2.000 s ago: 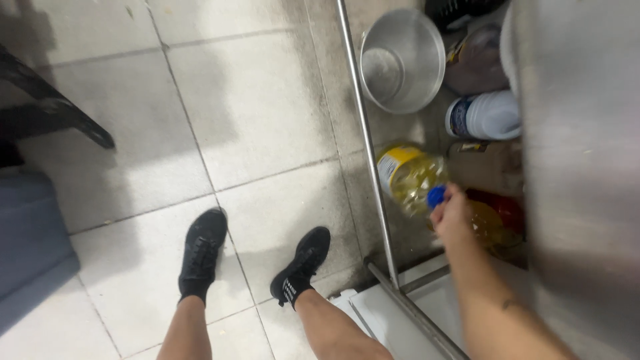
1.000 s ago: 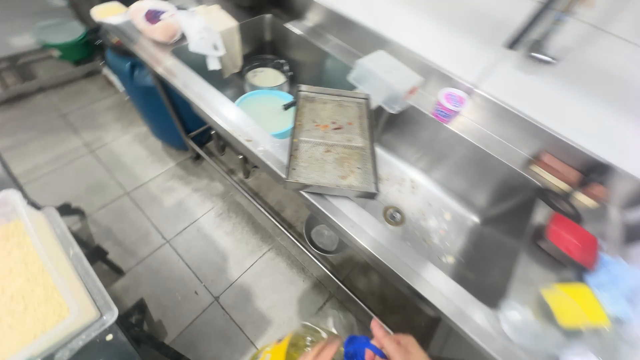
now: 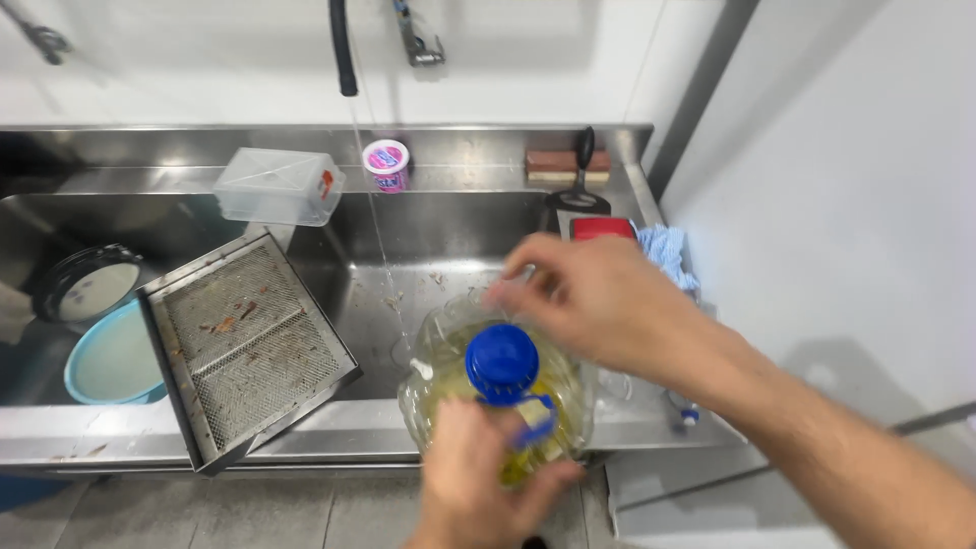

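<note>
A large clear plastic jug of yellow liquid [image 3: 435,389] with a blue screw cap [image 3: 502,362] stands or hangs over the front edge of the steel sink; which of the two is hidden. My left hand [image 3: 488,473] is at the near side of the jug's neck by the blue handle, blurred, so its hold is unclear. Above and right of the cap is my right hand [image 3: 572,293], fingers curled and apart, with nothing seen in it. A thin stream of water falls from a black hose [image 3: 343,53] just left of the jug.
Left of the jug, a dirty metal mesh filter [image 3: 252,343] lies across the sink's front edge. A blue basin [image 3: 114,362] and a black pan [image 3: 91,286] sit farther left. Behind are a clear plastic container [image 3: 278,183] and a pink tub [image 3: 387,164]. A blue cloth [image 3: 667,252] lies right.
The jug, low beneath the sink two seconds ago in one hand, is now up at the sink's front edge. My right hand is now off the cap. The view has swung up to the sink.
</note>
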